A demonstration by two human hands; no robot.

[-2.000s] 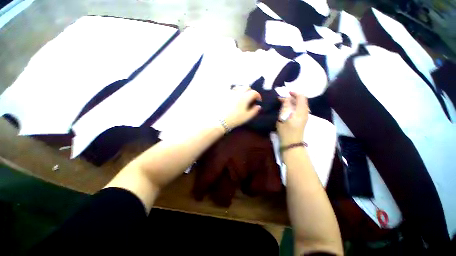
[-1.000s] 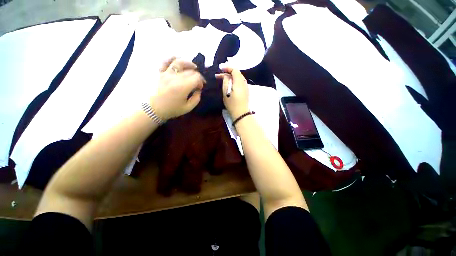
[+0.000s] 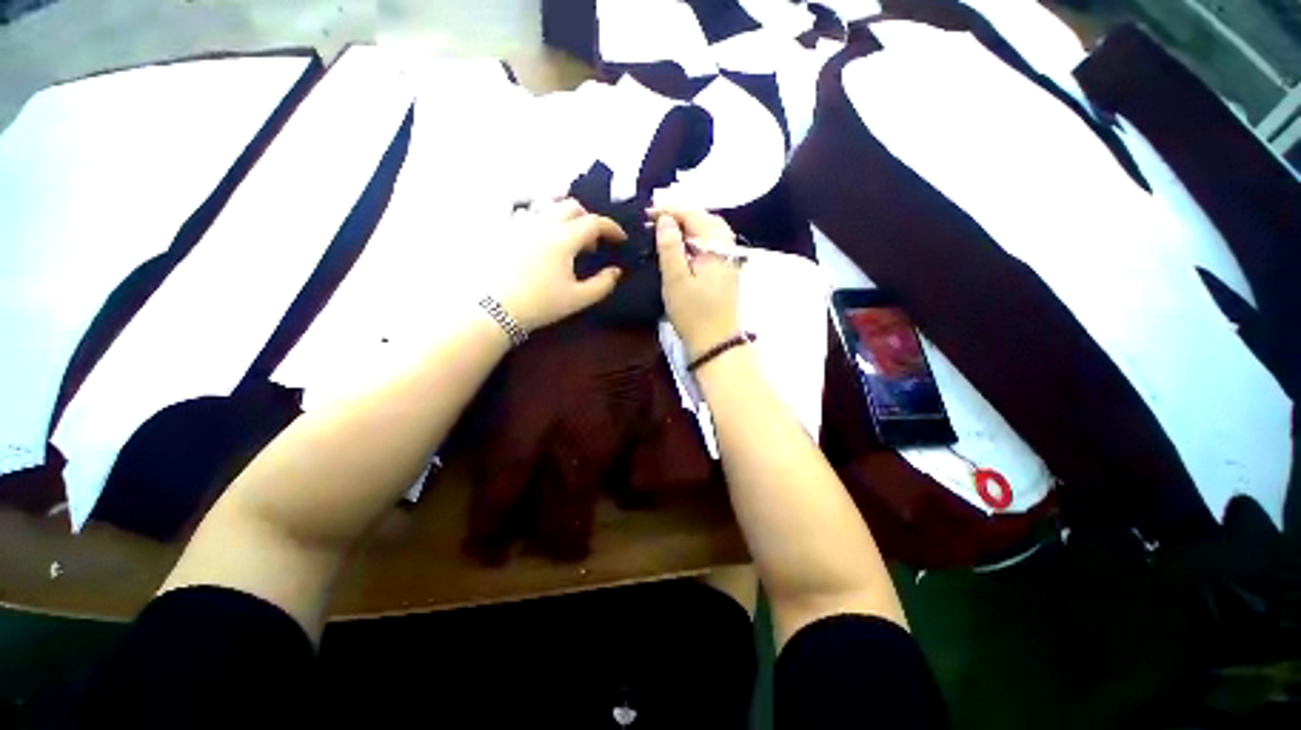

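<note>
Small black cut pieces (image 3: 624, 295) lie at the centre, overlapping, under and between my hands. My left hand (image 3: 564, 264) rests on their left side with curled fingers, thumb and fingertips on the dark cloth; whether it grips a piece is hard to see. My right hand (image 3: 696, 278) holds a thin pale pen (image 3: 718, 253) between thumb and fingers at their right side. The pen's tip is hard to make out. Dark red-brown cut pieces (image 3: 571, 442) with stepped ends lie just below my hands, near the table edge.
A white curved piece (image 3: 749, 140) lies above my hands. White-faced panels (image 3: 186, 243) lie over dark cloth at left, and more (image 3: 985, 214) at right. A phone (image 3: 893, 368) with a lit screen and a red ring (image 3: 993, 489) lie right of my right forearm. The brown table edge (image 3: 656, 559) is nearest me.
The view has shifted, then partly shifted back. The pen in my right hand has turned from pointing down to lying nearly level. My left hand has moved closer onto the black pieces.
</note>
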